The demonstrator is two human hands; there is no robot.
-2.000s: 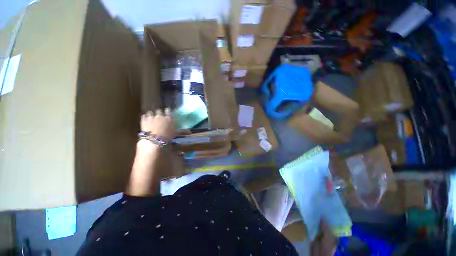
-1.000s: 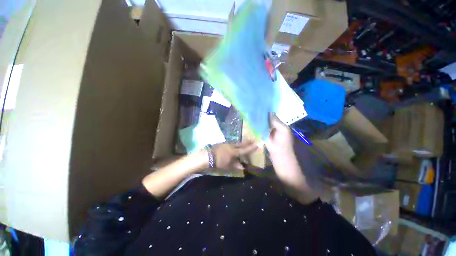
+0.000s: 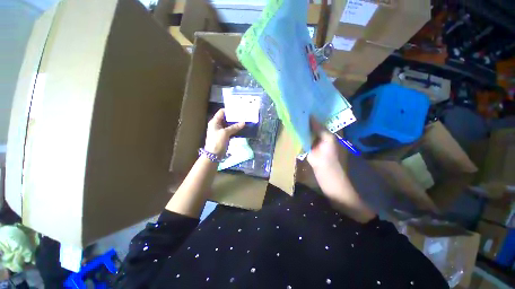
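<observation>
My right hand (image 3: pixel 324 155) holds a stack of pale blue and yellow-green forms (image 3: pixel 291 56) upright above the open carton's right side. A silver bulldog clip (image 3: pixel 323 53) with a red patch grips the sheets. A blue pen (image 3: pixel 348 145) sticks out beside my right hand. My left hand (image 3: pixel 221 134), with a bracelet at the wrist, is inside the open carton (image 3: pixel 234 191) and holds a small bag with a white label (image 3: pixel 241 106). A pale green slip (image 3: pixel 238 152) lies below it. Clear plastic (image 3: pixel 257 161) with dark contents fills the carton.
A large brown carton (image 3: pixel 135 113) stands close on the left. Labelled cartons (image 3: pixel 378 28) are stacked behind. A blue plastic container (image 3: pixel 398 115) and an open box (image 3: pixel 415 172) are at the right. A blue stand (image 3: pixel 93 270) is at the lower left.
My left hand has moved from near the papers' lower end into the carton and taken hold of the labelled bag. The forms in my right hand have shifted slightly right and show more sharply.
</observation>
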